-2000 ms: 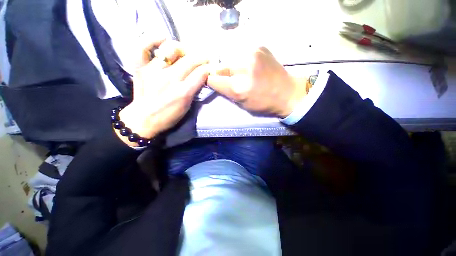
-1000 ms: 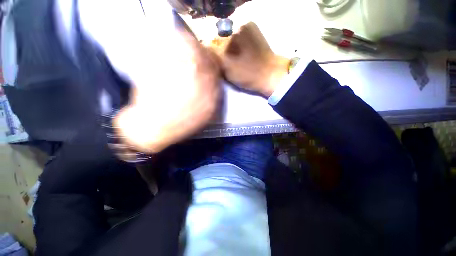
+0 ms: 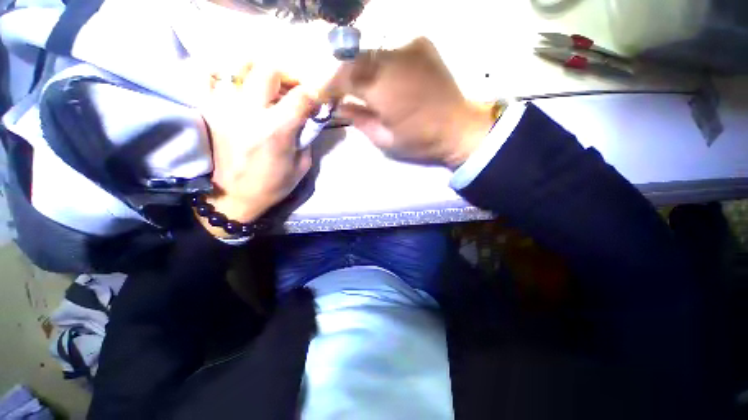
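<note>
A dark grey garment with pale inner material (image 3: 61, 209) lies heaped at the left, partly under my left forearm. My left hand (image 3: 262, 148), with a bead bracelet at the wrist, has its thumb and fingers closed on a small pale edge of the work, below the silvery cylinder fitting (image 3: 344, 43). My right hand (image 3: 410, 102) is beside it, slightly blurred, its fingertips close to my left fingertips. Whether it grips the work cannot be told. Glare washes out the cloth around the fingertips.
Red-gripped snips (image 3: 578, 61) lie right of the machine, with silvery metal parts beside them. The white table's front edge carries a measuring scale (image 3: 385, 220). A pale bulky object (image 3: 677, 33) stands at the upper right. Striped-looking cloth pieces (image 3: 82, 324) lie at the lower left.
The garment at the left has shifted and turned, showing more pale inner side. My left hand swept across toward the right and came back left. My right hand moved up toward the fitting.
</note>
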